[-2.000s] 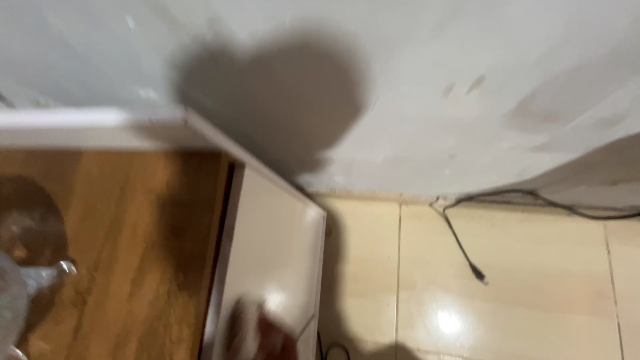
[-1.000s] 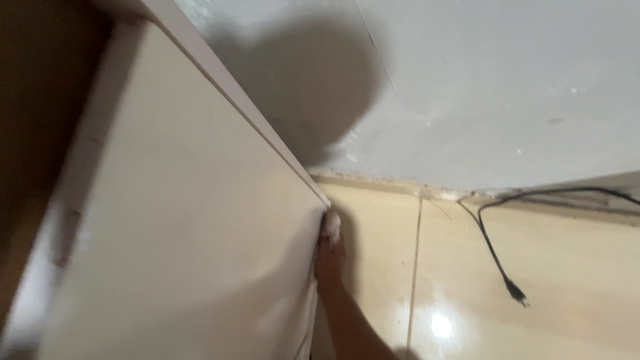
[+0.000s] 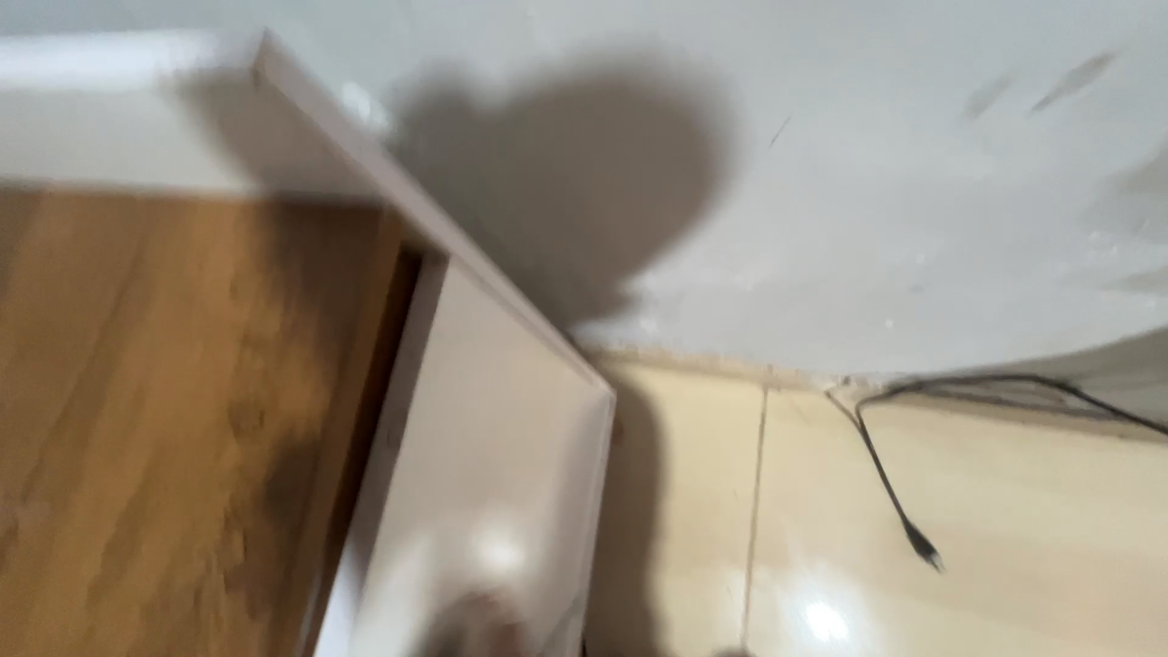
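Note:
Neither of my hands can be made out clearly. A white furniture side panel [image 3: 493, 411] with a raised rim slants down beside a wood-grain surface [image 3: 182, 392]. At the bottom of the glossy panel is a blurred brownish shape; whether it is a hand or a reflection I cannot tell. A faint brown spot shows just outside the panel's right corner, too blurred to identify. On the tiled floor [image 3: 693, 474], right of the furniture, lies a black power cord [image 3: 876, 456] ending in a plug [image 3: 923, 547].
A pale wall [image 3: 867, 201] rises behind the furniture, bearing a large rounded shadow and some marks. A white raised edge [image 3: 119, 119] borders the wood-grain surface at the back. The cord runs along the foot of the wall to the right.
The hand that was at the panel's outer edge one second ago no longer shows clearly. The view has swung, bringing the wood-grain surface back into sight.

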